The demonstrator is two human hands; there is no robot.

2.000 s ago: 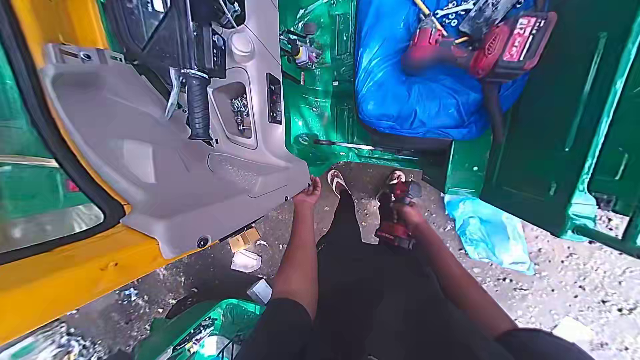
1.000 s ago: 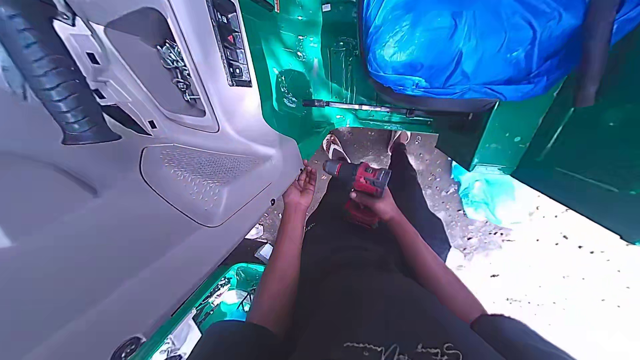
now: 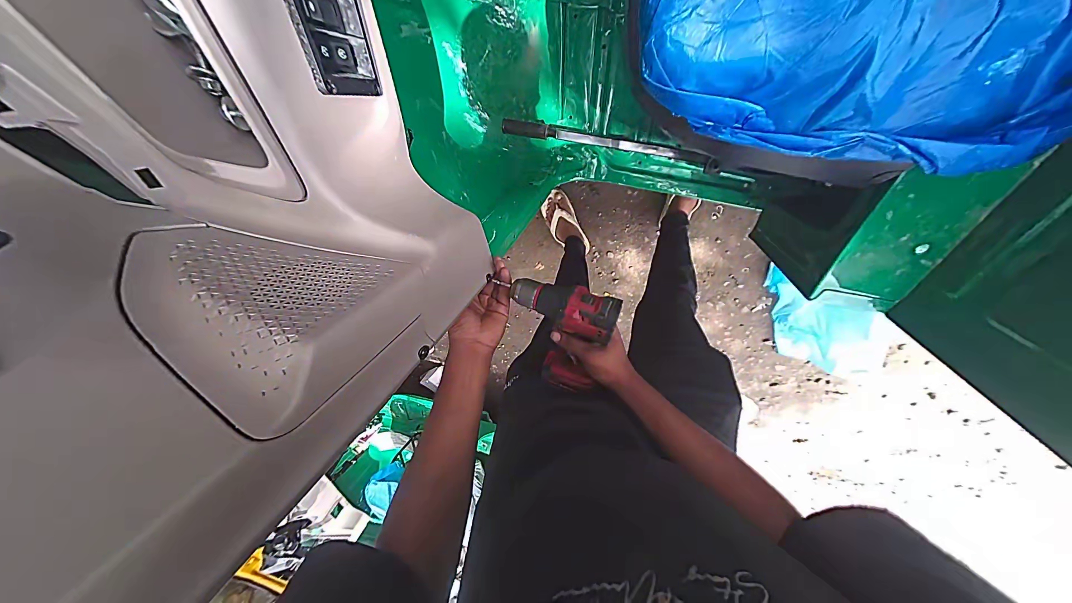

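My right hand [image 3: 599, 356] grips the handle of a red and black cordless drill [image 3: 578, 314], whose chuck points left. The bit reaches a small dark screw at the edge of a beige vehicle door panel [image 3: 360, 209]. My left hand [image 3: 483, 314] is at that same edge, palm up, its fingertips around the screw and bit; the exact hold is hard to see. Lower on the edge sits a dark round fastener [image 3: 424, 352]. Window switches [image 3: 335, 52] are set in the panel above.
A green metal door sill [image 3: 620, 167] lies ahead, with a seat in blue plastic [image 3: 837, 75] at upper right. A green panel [image 3: 988, 310] stands at the right. Below the door is a green container [image 3: 402, 410] of mixed items. A light blue plastic sheet [image 3: 816, 322] lies on the ground.
The drill, low at my right side two seconds ago, has come up and left to the panel's edge beside my left hand. The view has moved closer to the door.
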